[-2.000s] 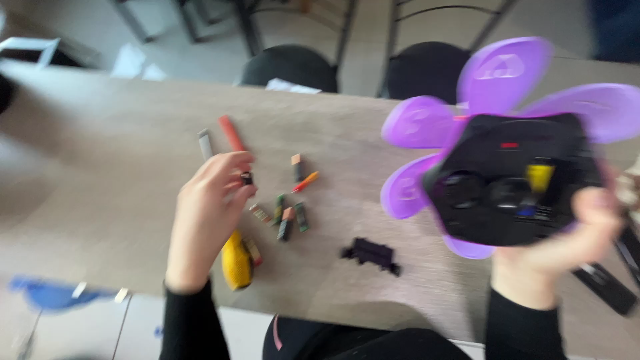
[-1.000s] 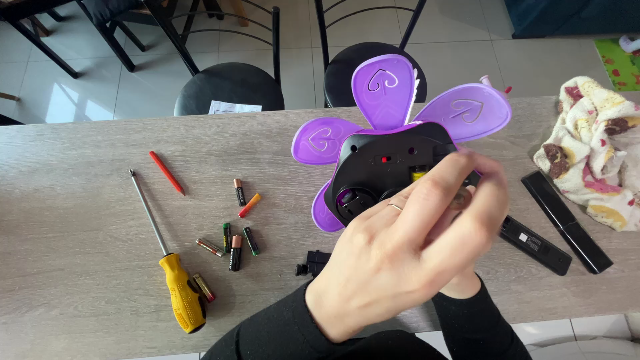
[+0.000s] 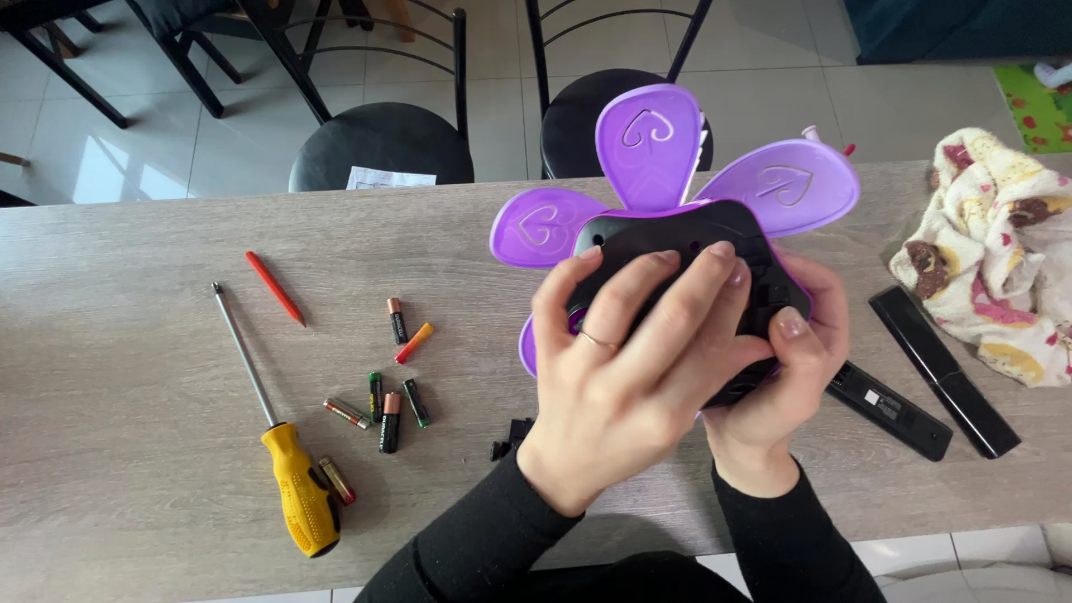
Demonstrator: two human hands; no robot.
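Note:
A plastic toy with purple petals [image 3: 649, 142] and a black back is held above the table, its back facing up. My right hand [image 3: 775, 368] grips its right edge, thumb on the black back. My left hand [image 3: 636, 360] lies across that back with fingers spread over it, hiding much of it; whether a small part is under the fingertips cannot be seen. Below my left wrist, partly covered, is a small black plastic part [image 3: 512, 440]. Several loose batteries [image 3: 390, 423] lie on the table to the left.
A yellow-handled screwdriver [image 3: 297, 490] and a red pencil [image 3: 276, 289] lie at the left of the wooden table [image 3: 126, 377]. To the right are a black remote control [image 3: 892, 410], a long black case [image 3: 946, 373] and a patterned cloth [image 3: 997, 260]. Black chairs [image 3: 385, 146] stand beyond the table.
My left hand has moved from beside the batteries onto the toy's black back. Its fingers now lie flatter across it than one second ago.

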